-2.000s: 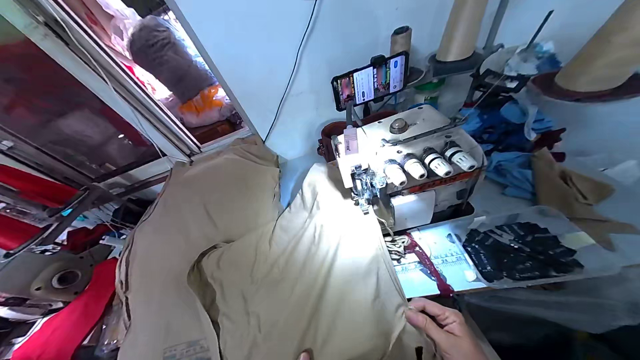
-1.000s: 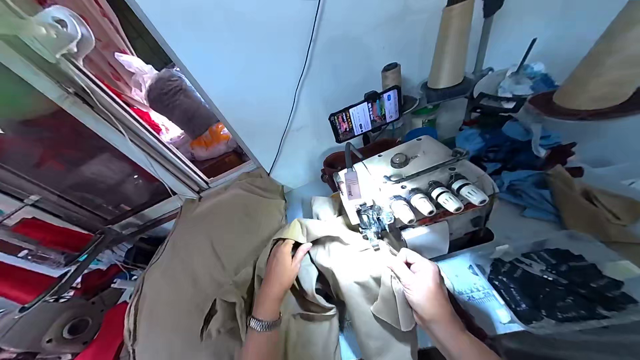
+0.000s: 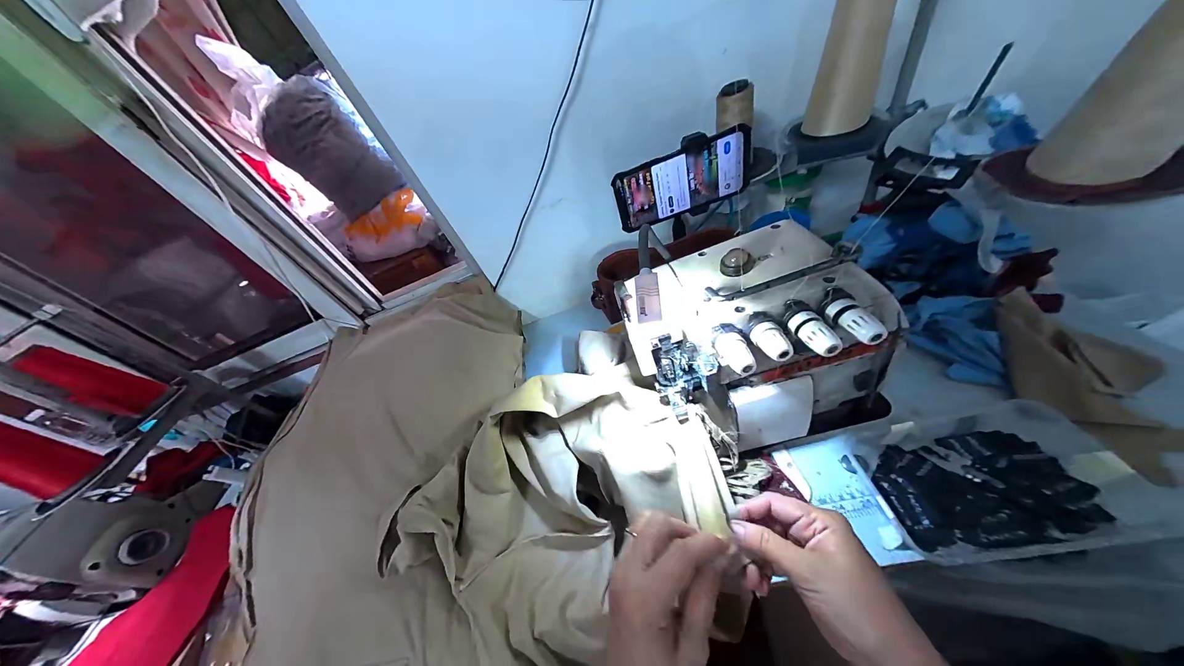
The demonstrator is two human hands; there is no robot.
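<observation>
Khaki fabric [image 3: 555, 472] lies bunched in front of an overlock sewing machine [image 3: 768, 305], its upper right part under the lit presser foot area [image 3: 683, 370]. My left hand [image 3: 661, 578] pinches the fabric's right edge between fingertips, below the machine. Close beside it, my right hand [image 3: 805, 555] grips the same edge with thumb and fingers. The fingertips of both hands nearly meet. Loose thread ends [image 3: 745, 472] hang just right of the edge. A larger khaki fabric piece [image 3: 379, 444] is spread to the left.
A phone [image 3: 683, 180] stands in a holder behind the machine, near thread cones [image 3: 846, 69]. To the right, a clear plastic tray [image 3: 1027, 550] holds black pieces. Blue cloth scraps [image 3: 957, 338] lie behind it. Red fabric [image 3: 166, 601] and another machine [image 3: 125, 546] are at left.
My left hand has moved right and down from the bunched fabric near the machine to beside my right hand. My right hand has moved down along the edge, away from the presser foot.
</observation>
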